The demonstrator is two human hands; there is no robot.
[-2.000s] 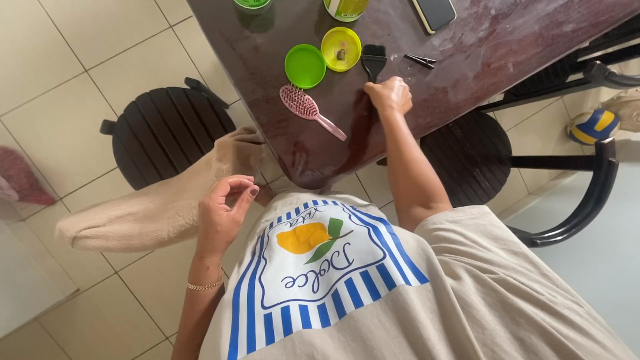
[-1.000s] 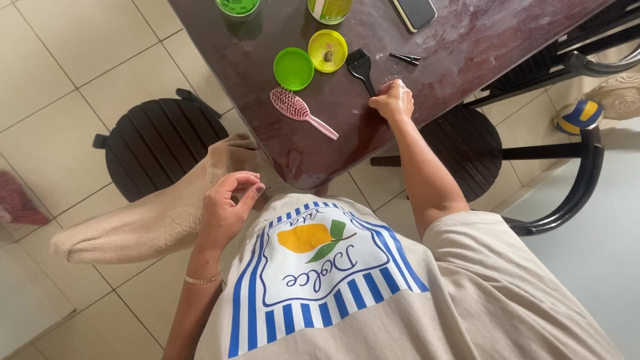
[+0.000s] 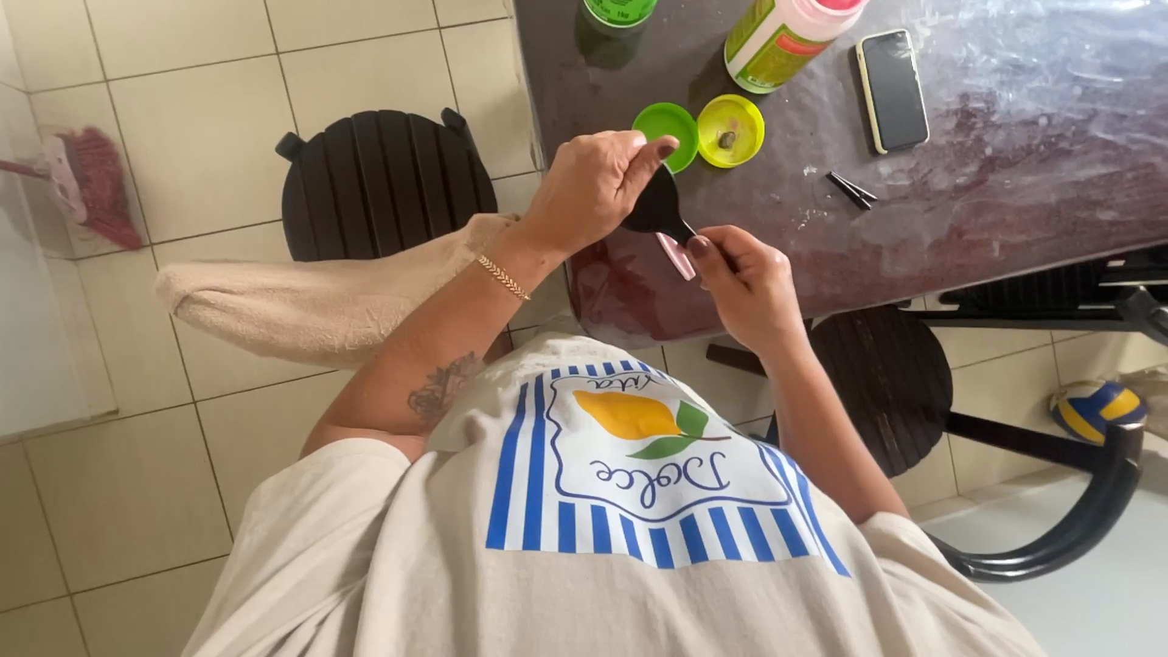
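Note:
My right hand (image 3: 750,285) pinches the thin handle of a black tint brush (image 3: 655,203) near the table's corner. My left hand (image 3: 593,187) is closed around the brush's wide end, thumb on top, so the bristles are hidden. Beneath the brush lies a pink hairbrush (image 3: 676,256), of which only part of the handle shows. Just beyond my hands, a green lid (image 3: 668,130) touches a yellow lid (image 3: 746,132) that has a small dark lump in it. A black hair clip (image 3: 851,190) rests farther right.
A pink-and-green labelled jar (image 3: 785,41), a green tub (image 3: 620,7) and a phone (image 3: 892,91) stand or lie on the dark table (image 3: 995,182). Black chairs (image 3: 388,187) flank it, a beige towel (image 3: 319,306) beside the left one. A ball (image 3: 1098,410) sits at the right.
The black brush has been lifted off the table in my right hand. My left hand, earlier empty beside the table, has come up and right and taken hold of the brush's wide end.

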